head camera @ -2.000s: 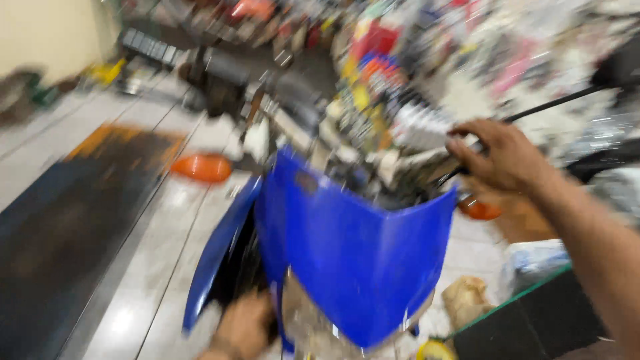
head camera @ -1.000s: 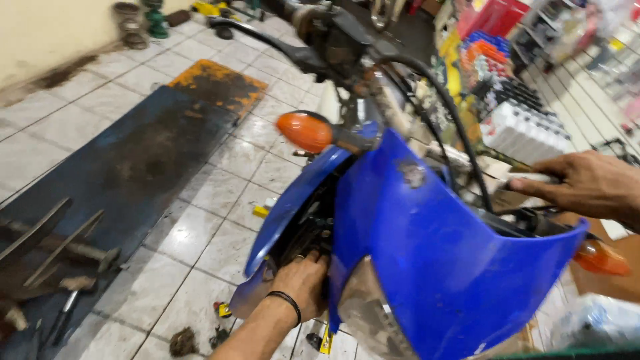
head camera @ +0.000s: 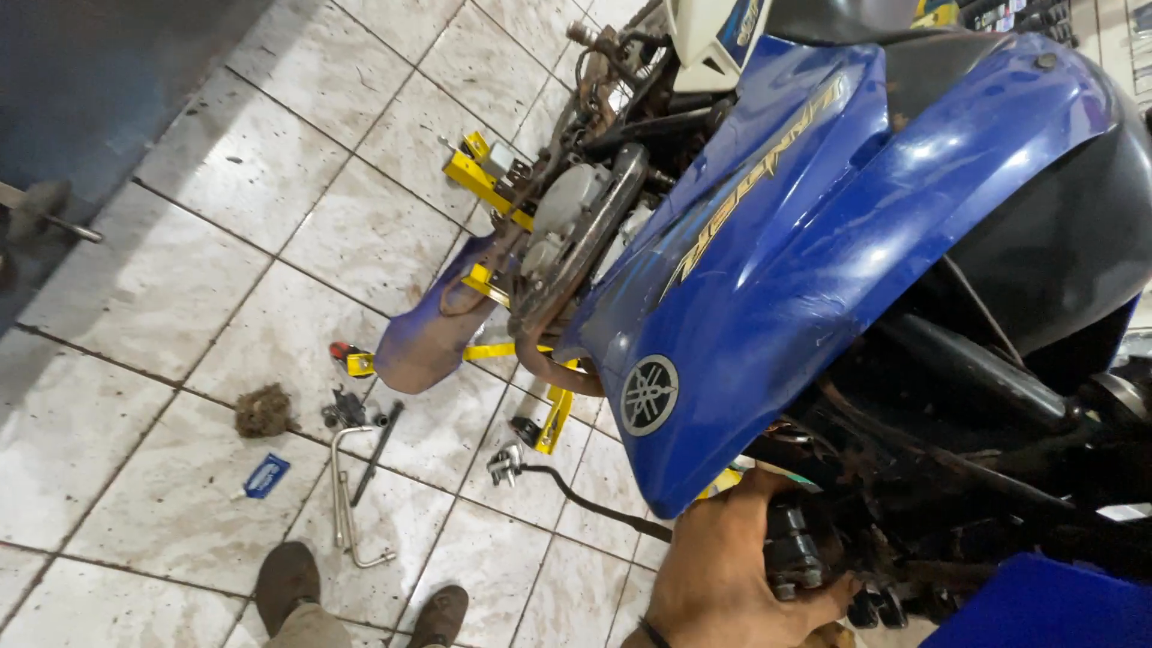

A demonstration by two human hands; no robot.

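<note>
A blue Yamaha motorcycle's side shroud (head camera: 765,261) fills the right half of the head view. Low in the picture, below the shroud's pointed tip, my left hand (head camera: 742,562) has its fingers around a black part (head camera: 792,549) at the front of the frame; some fingertips are hidden, and I cannot tell exactly what the part is. A brake caliper (head camera: 506,463) on a black hose (head camera: 585,504) hangs or lies left of the hand. The exhaust pipe (head camera: 585,252) and engine cover (head camera: 562,211) show beyond the shroud. My right hand is out of view.
A yellow stand (head camera: 558,418) is beneath the motorcycle. On the tiled floor lie bent metal wrenches (head camera: 346,495), a black rod (head camera: 376,454), a small blue tube (head camera: 266,475) and a brown clump (head camera: 263,411). My shoes (head camera: 288,576) are at the bottom; a dark platform (head camera: 117,90) is upper left.
The view has swung strongly toward the motorcycle's side and the floor. My right hand, at the handlebar area one second ago, has left the view.
</note>
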